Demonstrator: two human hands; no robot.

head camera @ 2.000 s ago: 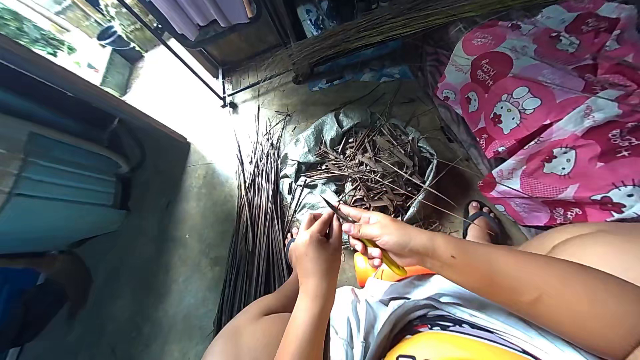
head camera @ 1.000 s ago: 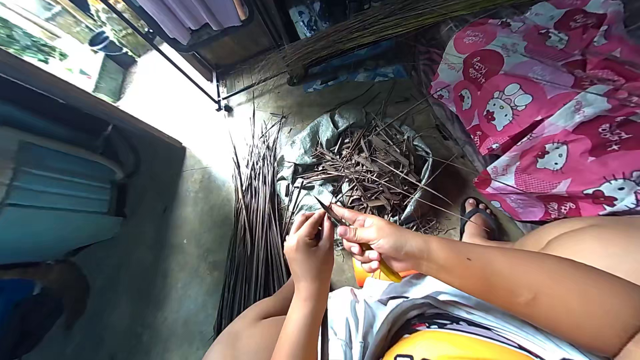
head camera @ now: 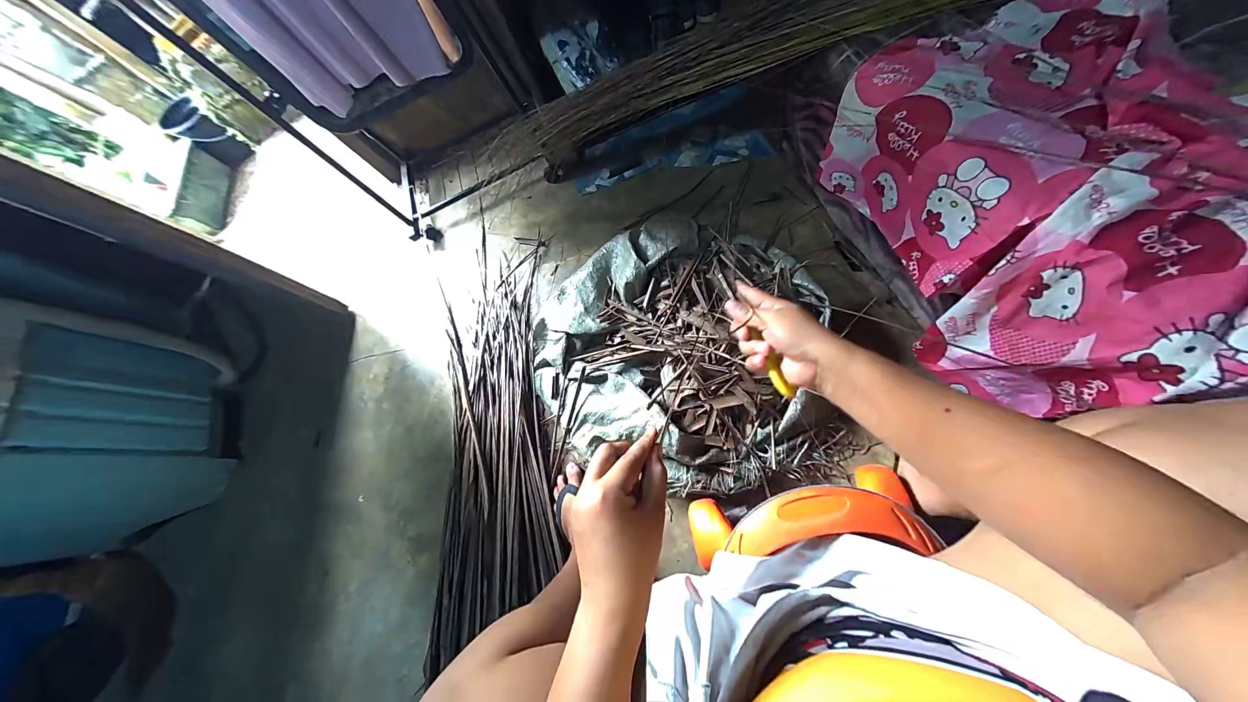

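Observation:
My left hand [head camera: 621,487] pinches a thin dark strip between thumb and forefinger at the near edge of the sack. My right hand [head camera: 780,336] is over the heap, closed around a yellow-handled cutting tool [head camera: 780,375]; its blade is hard to make out against the pieces. Below both hands an open woven plastic sack [head camera: 609,405] holds a heap of short brown dried leaf or stem pieces [head camera: 707,341]. Left of the sack lies a long bundle of thin dark dried stalks [head camera: 492,458] on the floor.
A pink printed cloth [head camera: 985,195] lies at the right. Long thin sticks [head camera: 702,68] span the top. A metal-framed rack [head camera: 419,219] stands at the upper left, near a purple curtain [head camera: 331,44]. Something orange [head camera: 829,517] sits between my legs.
My right hand has moved away from my left hand, forward and to the right over the heap, with the yellow-handled tool. The two hands were close together before.

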